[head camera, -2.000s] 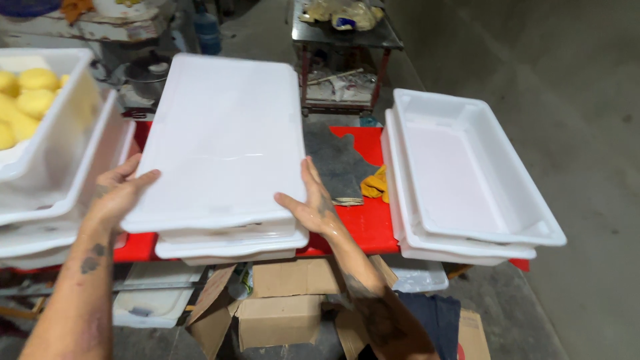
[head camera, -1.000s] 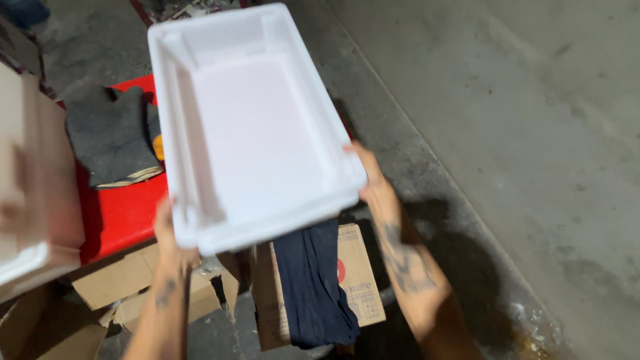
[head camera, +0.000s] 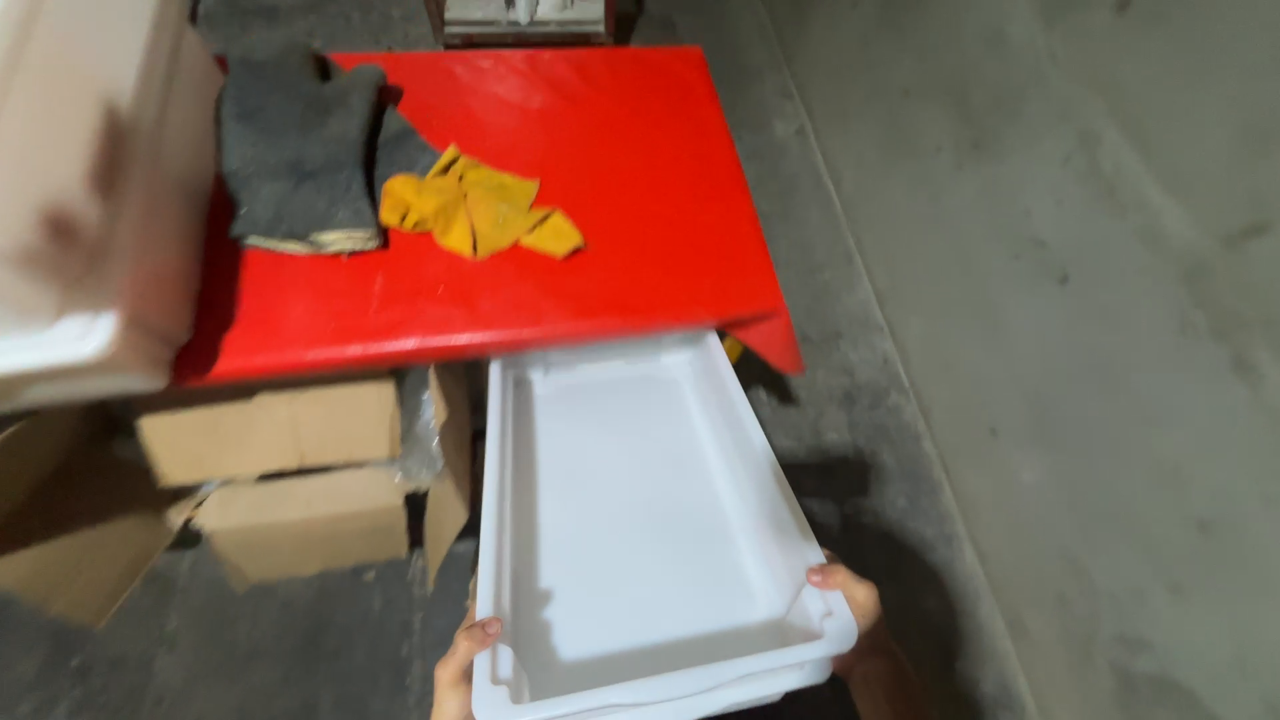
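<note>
White plastic trays, nested together, are between my hands at the lower centre; the top tray (head camera: 640, 500) has nothing inside. My left hand (head camera: 465, 655) grips the near left corner, its thumb over the rim. At the near right corner my right hand (head camera: 855, 610) holds the rim the same way. The far end of the trays lies under the front edge of the red-covered table (head camera: 630, 280). On that table rest a dark grey glove (head camera: 300, 150) and a crumpled yellow cloth (head camera: 480, 205).
Stacked white tubs (head camera: 90, 220) stand at the table's left end. An opened cardboard box (head camera: 300, 510) is on the floor below the table's front. A bare concrete wall (head camera: 1080, 250) runs along the right side, and a metal stand (head camera: 525, 20) is behind the table.
Both hands have left the lidded stack at the centre and taken the trays from the table's right end. The trays have moved down to under the table's front edge. The view has shifted right.
</note>
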